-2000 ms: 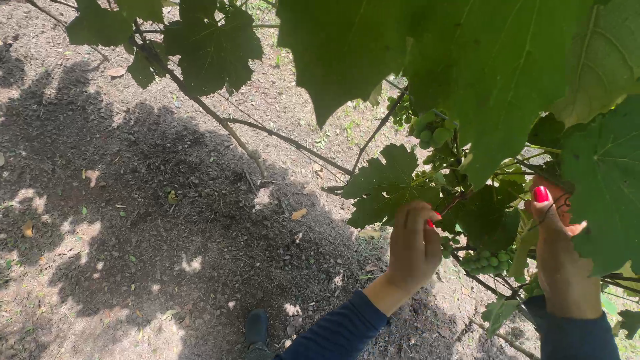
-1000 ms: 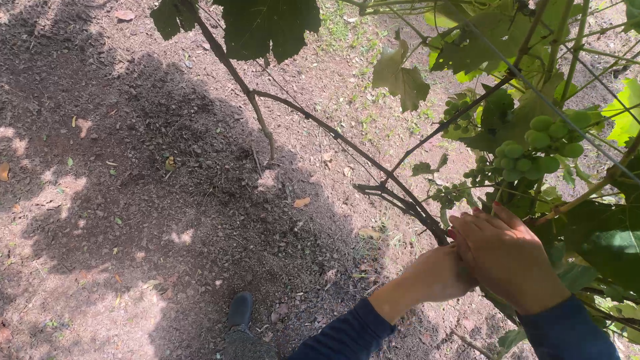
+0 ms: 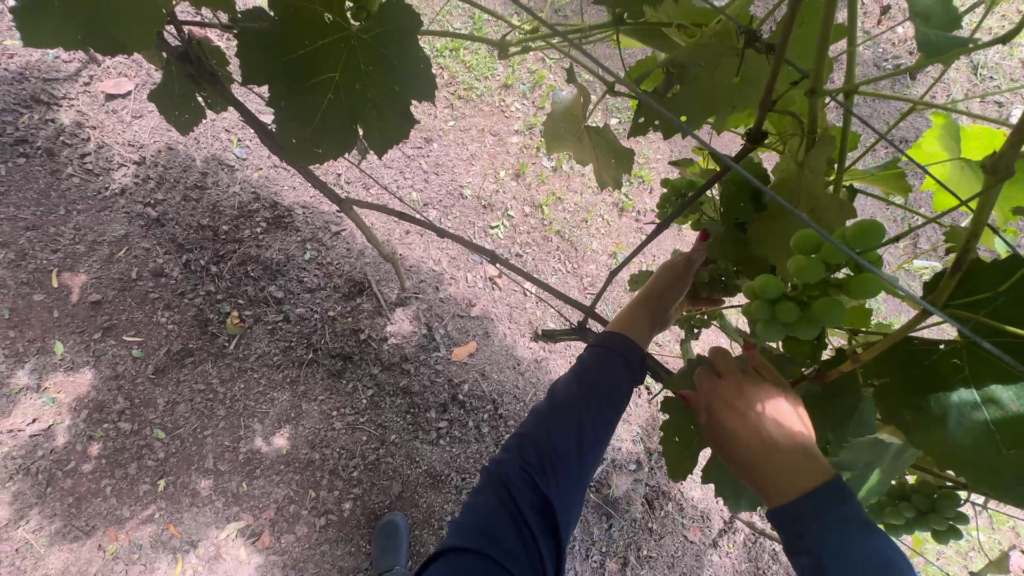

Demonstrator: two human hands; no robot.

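A bunch of green grapes (image 3: 808, 288) hangs among the vine leaves at the right. My left hand (image 3: 668, 290) reaches up behind the foliage just left of this bunch, its fingers partly hidden by leaves, so what they touch is unclear. Below the bunch is my right hand (image 3: 756, 412), back of the hand up, fingers bent at the stems and leaves; whether it grips anything is hidden. A smaller grape bunch (image 3: 684, 196) is above my left hand, and another grape bunch (image 3: 920, 508) hangs at the lower right.
A trellis wire (image 3: 688, 132) crosses diagonally above the grapes. A woody vine cane (image 3: 480, 250) runs from the upper left down to my left sleeve. Large vine leaves (image 3: 332, 76) hang at the top left. Beneath lies shaded soil (image 3: 264, 400) with dry leaves; a boot (image 3: 390, 544) shows at the bottom.
My two hands, together one second ago, are now apart. The left has moved up beside the grapes, while the right is below them. The big leaf over the view two seconds ago no longer covers it.
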